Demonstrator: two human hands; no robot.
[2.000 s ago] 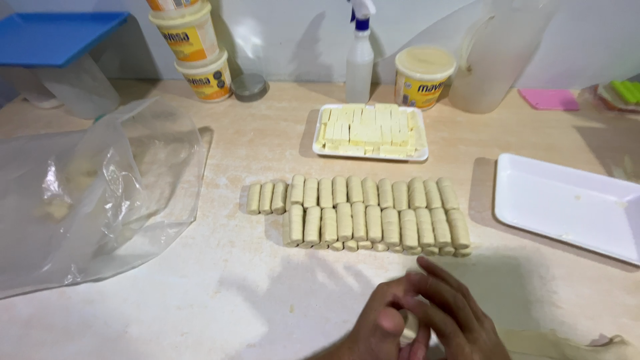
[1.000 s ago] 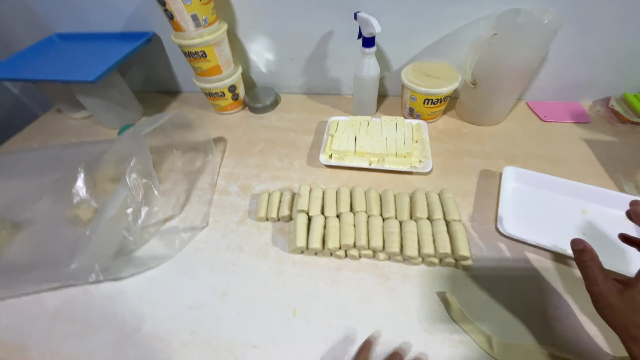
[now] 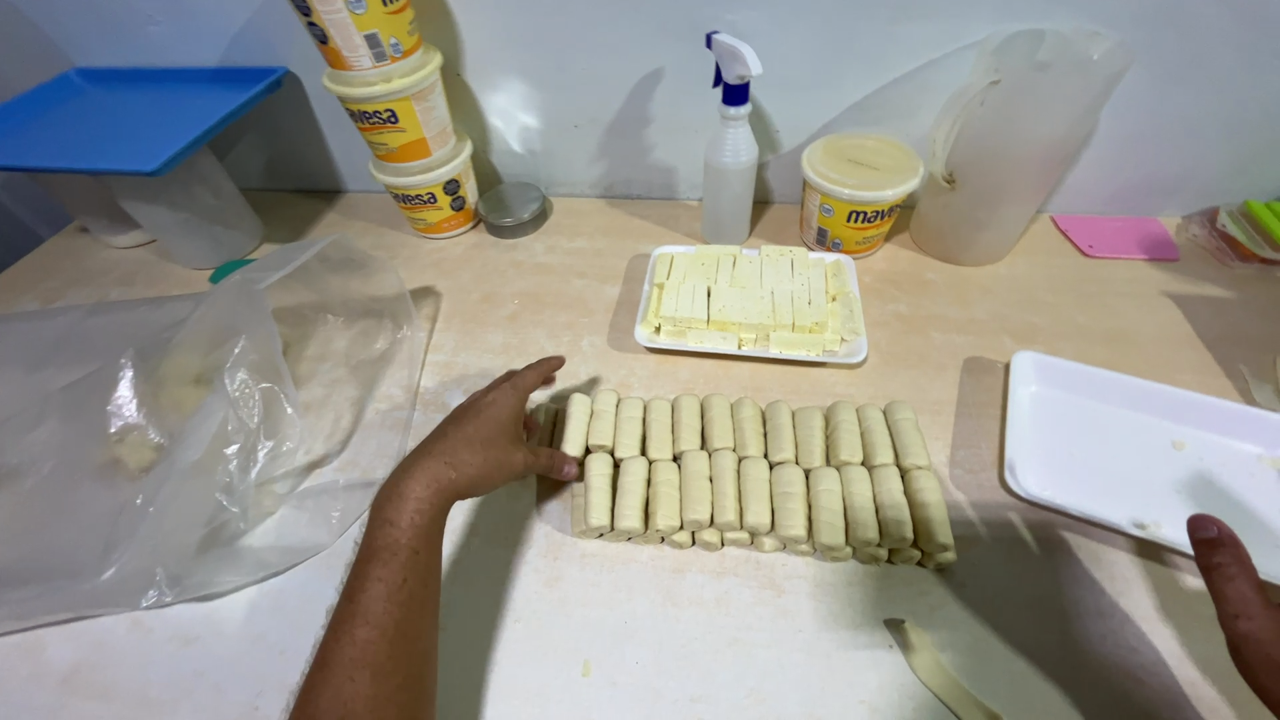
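Rolled dough sticks (image 3: 755, 490) lie stacked in two side-by-side rows on the table. My left hand (image 3: 490, 430) is at the left end of the stack, thumb and fingers apart around the end rolls; whether it grips one is hidden. My right hand (image 3: 1240, 600), only partly in view, is at the near edge of a white foam tray (image 3: 1090, 440) holding a few crumbs; its grip does not show. A strip of dough (image 3: 935, 670) lies near the front edge. Behind the stack, cut cheese sticks (image 3: 745, 300) fill another white tray (image 3: 750, 355).
A clear plastic bag (image 3: 200, 430) covers the left side. Along the wall stand stacked margarine tubs (image 3: 410, 120), a metal lid (image 3: 512, 208), a spray bottle (image 3: 730, 165), another tub (image 3: 860, 195) and a plastic pitcher (image 3: 1000, 150). A pink scraper (image 3: 1117, 237) lies at back right.
My left hand has moved from the front edge to the stack's left end. Two seconds ago both hands were together in front of the stack; my right hand is now by the empty tray.
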